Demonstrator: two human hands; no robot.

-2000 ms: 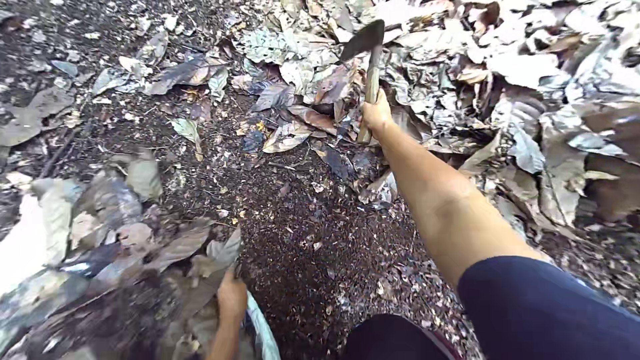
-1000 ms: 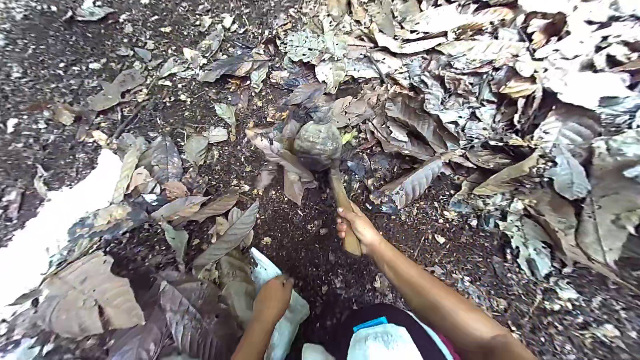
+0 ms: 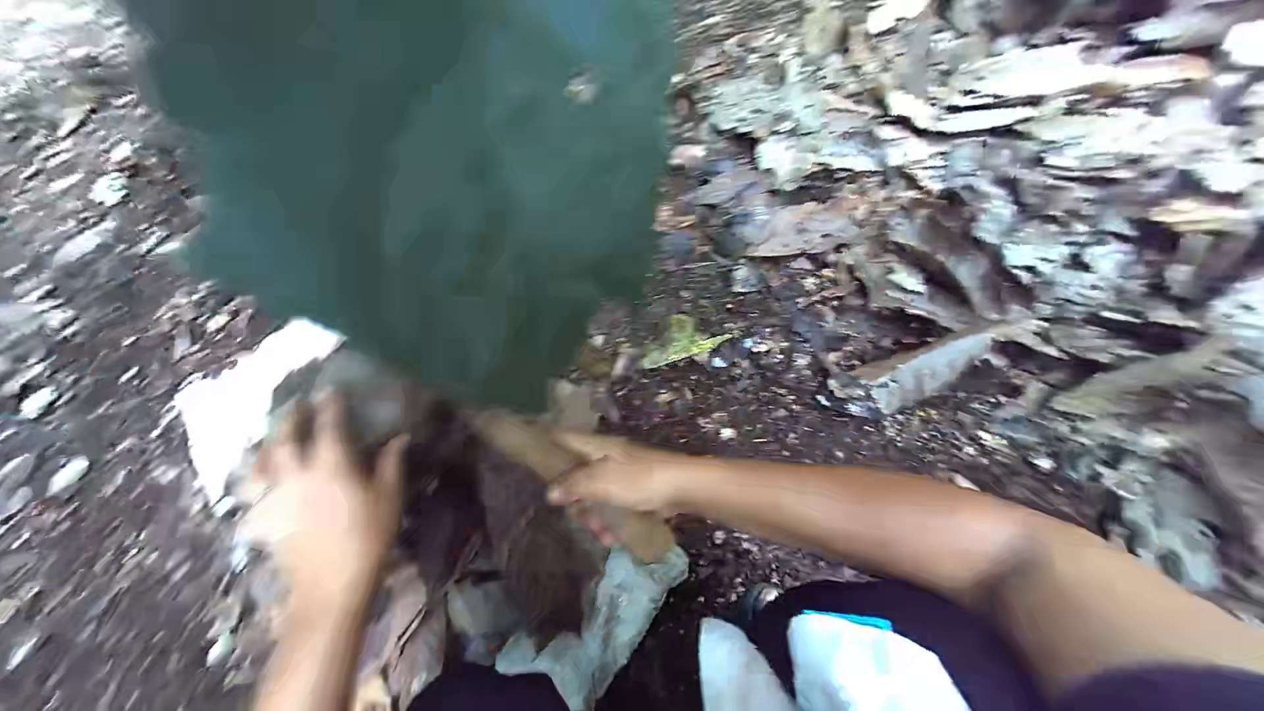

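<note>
My right hand [image 3: 612, 479] is closed around the wooden handle [image 3: 528, 444] of a hand tool at the lower centre. The tool's head is hidden behind a large, blurred dark green shape [image 3: 425, 197], which I cannot identify. At the lower left my left hand [image 3: 336, 494] has its fingers spread over a pale sack [image 3: 232, 405] and dry leaves, and nothing is seen gripped in it. Brown dead leaves [image 3: 543, 553] lie between the two hands, and more of the pale sack material [image 3: 622, 612] shows below them.
Dark soil [image 3: 711, 395] with a small yellow-green leaf [image 3: 681, 344] lies ahead of my right forearm. A thick layer of dry leaf litter [image 3: 968, 227] covers the right side. My knees and a white item [image 3: 869, 667] with a blue edge are at the bottom.
The tool has moved left toward the leaves by the sack, still in my right hand. My left hand has left the sack's edge and spread its fingers. The dark green shape has come into view.
</note>
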